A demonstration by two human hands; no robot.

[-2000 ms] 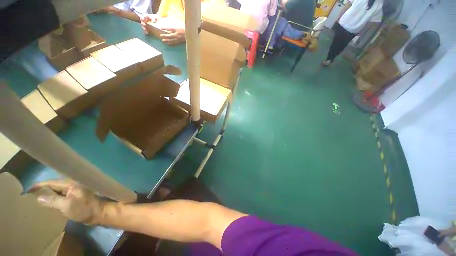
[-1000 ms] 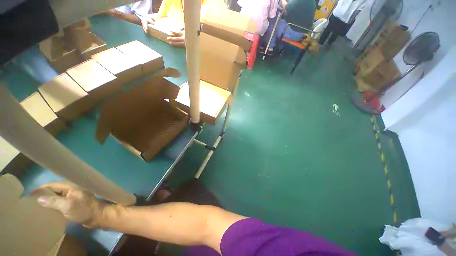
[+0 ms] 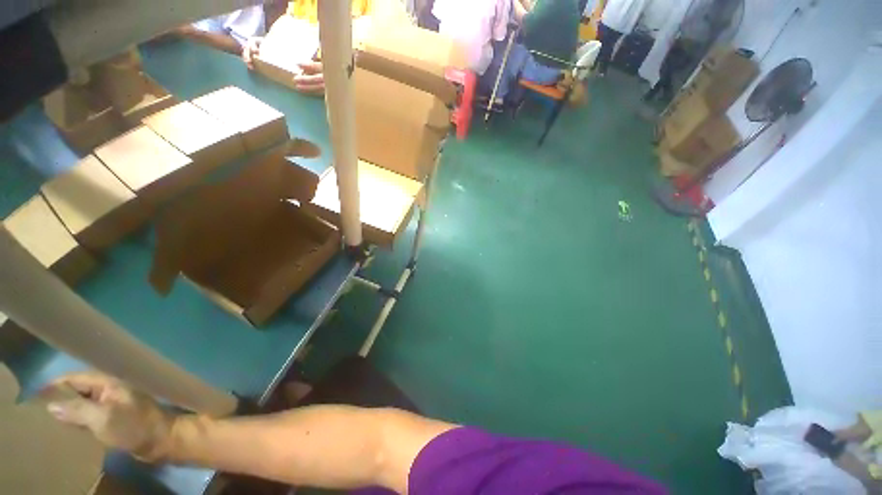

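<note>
A brown mailer box (image 3: 44, 452) is at the lower left, cut off by the picture's edge, with its broad cardboard panel facing me. My right hand (image 3: 104, 416) is at the panel's upper right edge, fingers curled and thumb against the card, gripping it. My bare forearm and purple sleeve reach in from the bottom. My left hand is not in view. An open mailer box (image 3: 256, 253) with a dark inside lies on the green table (image 3: 184, 334) beyond my hand.
A row of closed boxes (image 3: 145, 160) runs across the table. Cream rack posts (image 3: 340, 126) slant in front. Another open box (image 3: 401, 116) stands at the table's edge over a pale box (image 3: 372, 198). A person's hands hold a box at the back. Green floor and a fan (image 3: 779, 89) are right.
The whole view has shifted a little, so table, boxes and floor lie further left and slightly lower. My right hand keeps its place at the box panel. A standing person at the back has moved.
</note>
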